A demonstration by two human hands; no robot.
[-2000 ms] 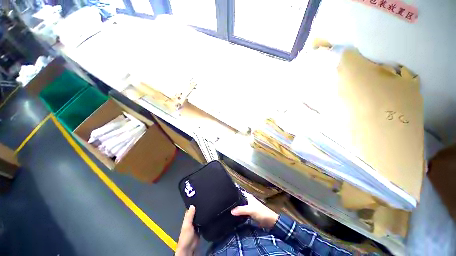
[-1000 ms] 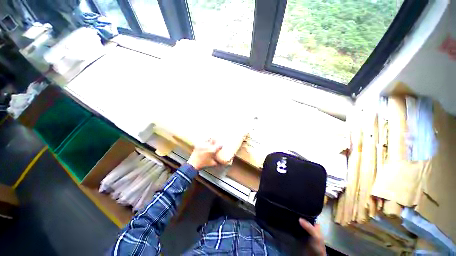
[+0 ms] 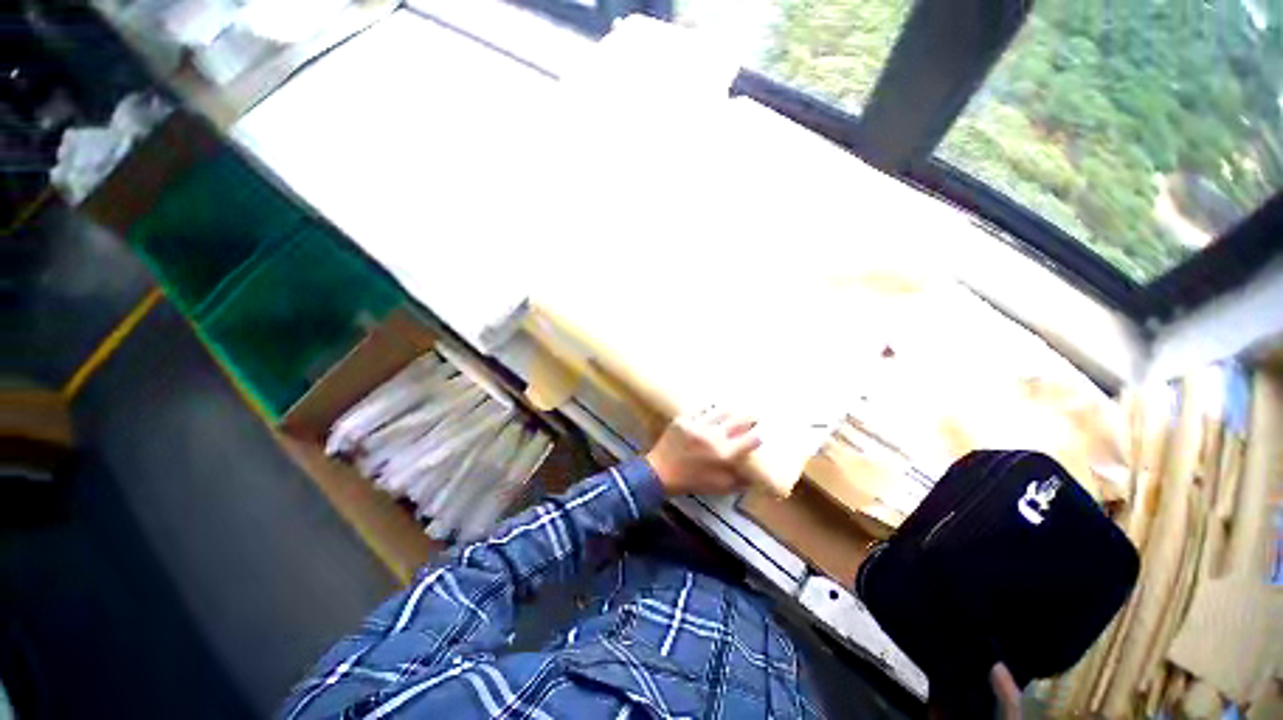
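A black zippered pouch point(image 3: 1006, 563) with a small white logo is held at the lower right, above the shelf edge. My right hand point(image 3: 1005, 692) grips its lower end; only a finger shows, the rest is hidden or cut off. My left hand point(image 3: 708, 453) lies on the kraft sheets point(image 3: 605, 369) near the shelf's front edge, its fingertips at a pale sheet point(image 3: 788, 447). The glare hides whether its fingers hold the sheet.
The long white shelf point(image 3: 464, 169) runs below the window. Kraft stacks point(image 3: 1196, 535) stand at the right. An open carton of pale bundles point(image 3: 439, 439) and green crates point(image 3: 289, 310) are on the floor at left.
The pouch was in both hands two seconds ago; my left hand has since let go and moved to the sheets on the shelf. My right hand has carried the pouch to the right. The view has shifted.
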